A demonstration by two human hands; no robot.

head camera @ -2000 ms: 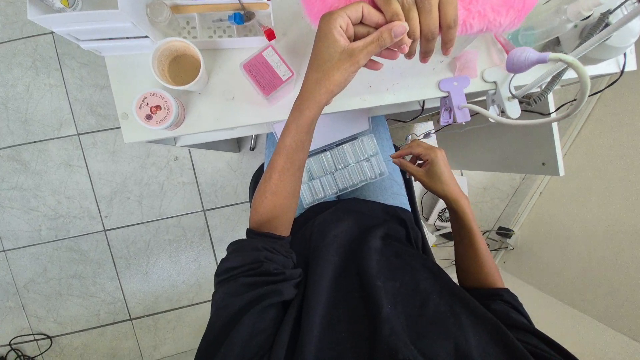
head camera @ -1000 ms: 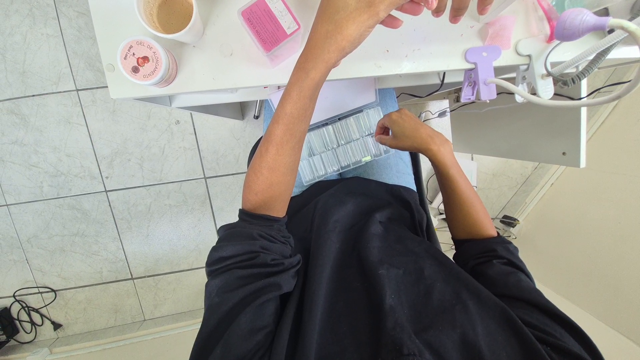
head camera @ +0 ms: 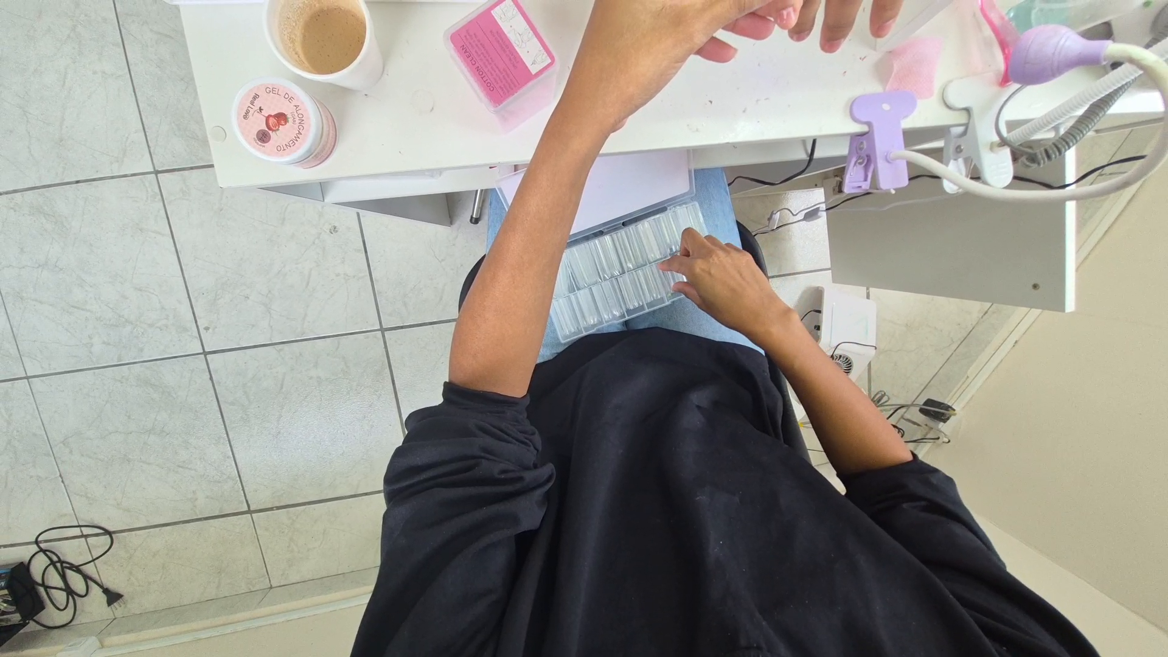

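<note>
My left hand (head camera: 652, 55) is at the top edge, its fingers curled beside another person's fingers (head camera: 832, 23); the frame cuts off the upper part, so any grip there is hidden. A clear plastic box of clear nail tips (head camera: 607, 278), sorted in rows of compartments, lies on my lap with its lid (head camera: 634, 187) folded back toward the table. Over the right side of the box is my right hand (head camera: 725, 278), index finger and thumb slightly apart at the compartments, nothing visible between them.
On the white table (head camera: 401, 137) stand a cup of brown liquid (head camera: 328, 41), a pink-lidded jar (head camera: 278, 123) and a pink-labelled plastic box (head camera: 502, 55). A purple clamp (head camera: 881, 137) and a white clamp (head camera: 981, 132) grip the right edge, near a flexible lamp neck and hanging cables.
My right hand has moved left, from beside the box of nail tips onto its compartments. The view has tilted down, so less of my left hand shows.
</note>
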